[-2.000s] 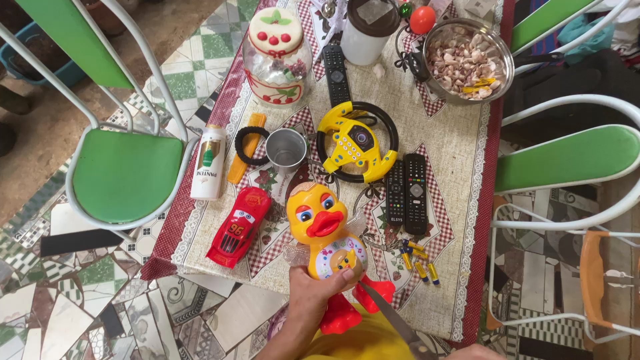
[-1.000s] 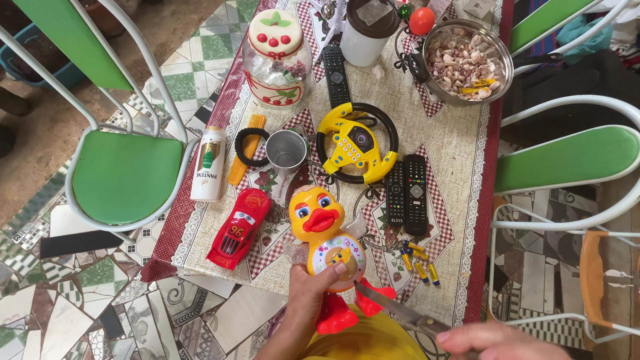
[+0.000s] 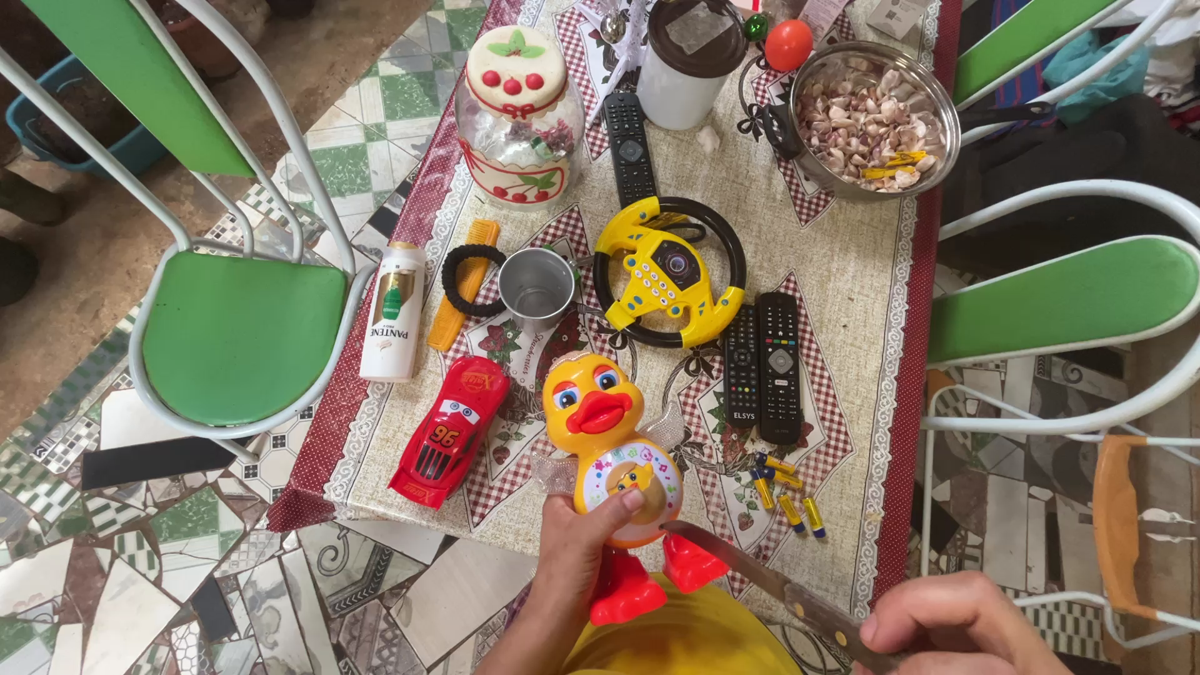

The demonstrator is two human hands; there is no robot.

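A yellow plastic toy duck (image 3: pixel 609 441) with red feet faces up at the table's near edge. My left hand (image 3: pixel 586 553) grips its lower body, thumb on the round belly. In my right hand (image 3: pixel 947 628) is the wooden handle of a knife (image 3: pixel 750 572); its tip lies at the duck's lower right side, and whether it touches cannot be told. Several small yellow and dark batteries (image 3: pixel 789 497) lie right of the duck. A red toy car (image 3: pixel 450 431) is to its left. Beyond it are a yellow toy steering wheel (image 3: pixel 670 272) and two black remote controls (image 3: pixel 761 367).
Farther back stand a glass jar (image 3: pixel 518 117), a white canister (image 3: pixel 689 61) and a metal pan of garlic cloves (image 3: pixel 877 117). At the left are a shampoo bottle (image 3: pixel 392 312), an orange comb (image 3: pixel 464 286) and a metal cup (image 3: pixel 537 289). Green chairs (image 3: pixel 246 337) flank the table.
The duck has turned from tilting right to leaning left, still in my left hand. My right hand, more of it now in view, keeps the knife near the duck's lower side.
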